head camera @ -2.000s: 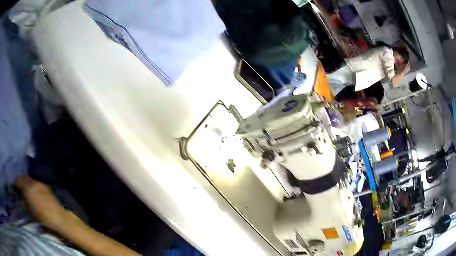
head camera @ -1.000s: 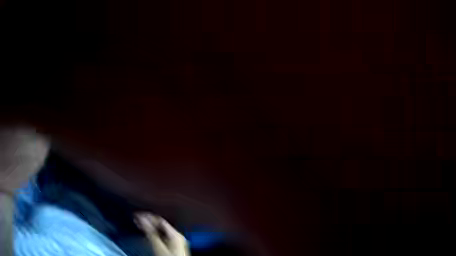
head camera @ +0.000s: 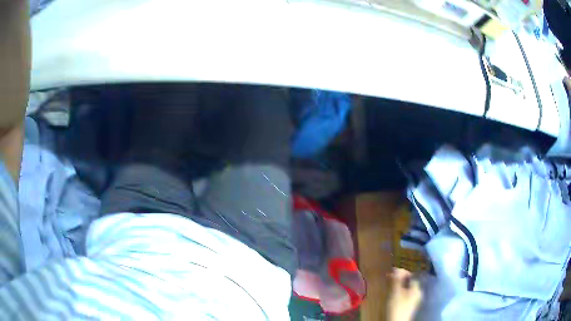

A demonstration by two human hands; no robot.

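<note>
Light-blue cloth pieces with dark-edged strips point(head camera: 501, 219) lie in a loose pile at the lower right, below the table. My right hand point(head camera: 406, 294) is at the bottom edge, beside the pile's left side. It is small, blurred and cut off by the frame; I cannot tell whether it touches or grips cloth. At the left edge a blurred part of my left arm shows above a striped sleeve; the left hand itself cannot be made out. More light-blue cloth point(head camera: 47, 200) hangs at the left near my lap.
The white table edge point(head camera: 188, 50) runs across the top. Below it are dark space, a bright blue item point(head camera: 319, 122), a red, pink and grey item point(head camera: 332, 263) beside my grey-trousered lap, and a brown box-like surface point(head camera: 372, 251). Part of the machine shows at upper right.
The view has swung from the sewing machine and tabletop, through a dark blur, down to my lap and the cloth pile. My right hand now shows beside that pile.
</note>
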